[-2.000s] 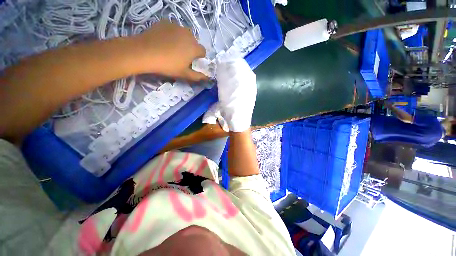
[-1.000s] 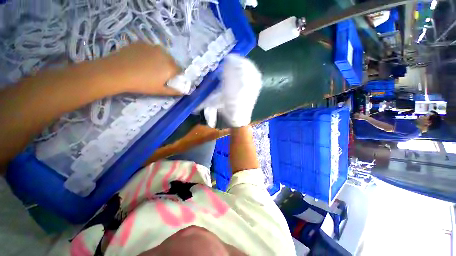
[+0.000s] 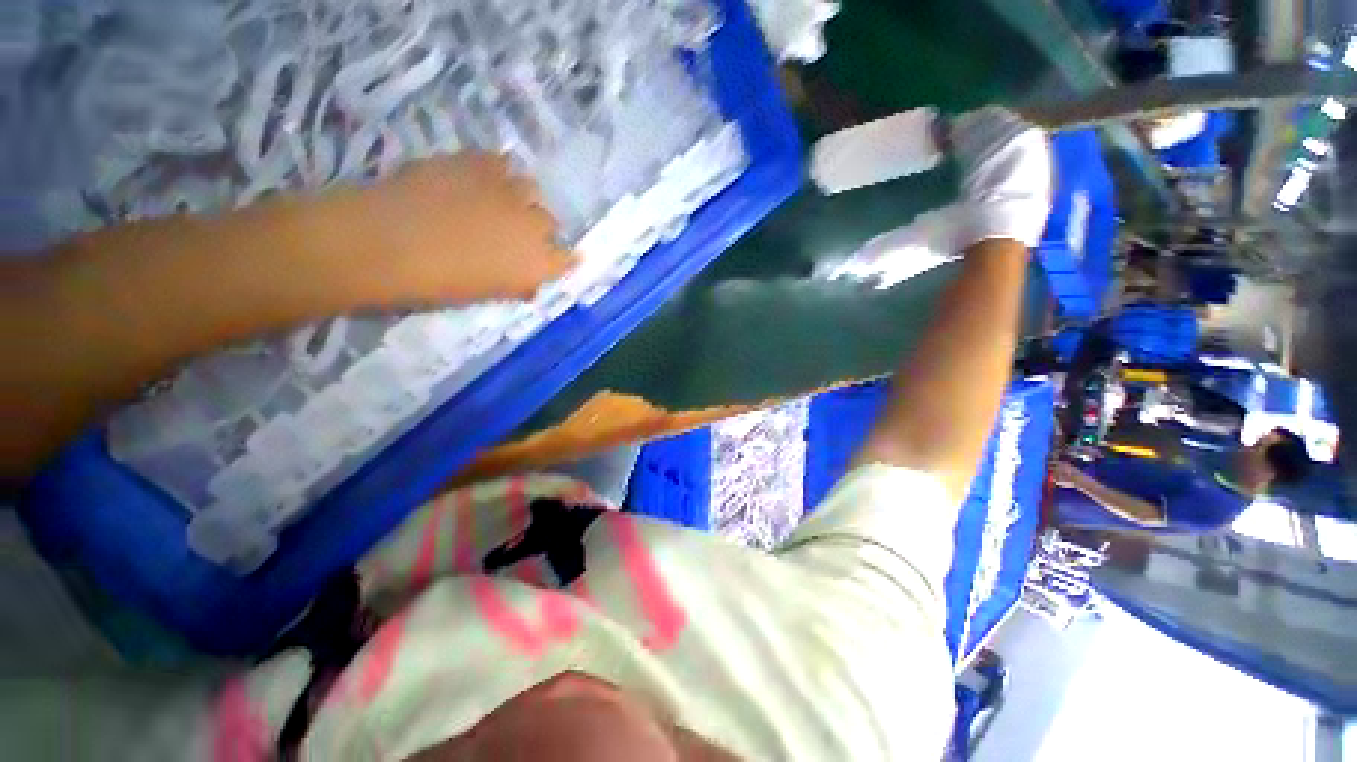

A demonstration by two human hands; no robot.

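A blue tote point(image 3: 655, 253) lies at left, full of white cords point(image 3: 372, 90). White corded units point(image 3: 380, 384) form a row along its near edge. My bare left hand point(image 3: 514, 238) is over this row, fingertips down at the units; blur hides whether it grips one. My right hand point(image 3: 1005, 176), covered in white cloth or a glove, is stretched out at the top end of a white bottle point(image 3: 878, 152) and hides that end. A loose white tail of cloth point(image 3: 908, 250) hangs from this hand over the green bench.
The green bench point(image 3: 729, 335) has a worn wooden edge point(image 3: 595, 424). A small white scrap point(image 3: 796, 23) lies beyond the tote. Another blue tote point(image 3: 1079, 223) stands farther along the bench. Blue totes with white contents point(image 3: 756, 476) are beside the bench. Another person point(image 3: 1161, 484) is at right.
My right hand has moved from beside the tote's edge out to the bottle, its arm now extended. My left hand has stayed over the row of units. The view has shifted slightly.
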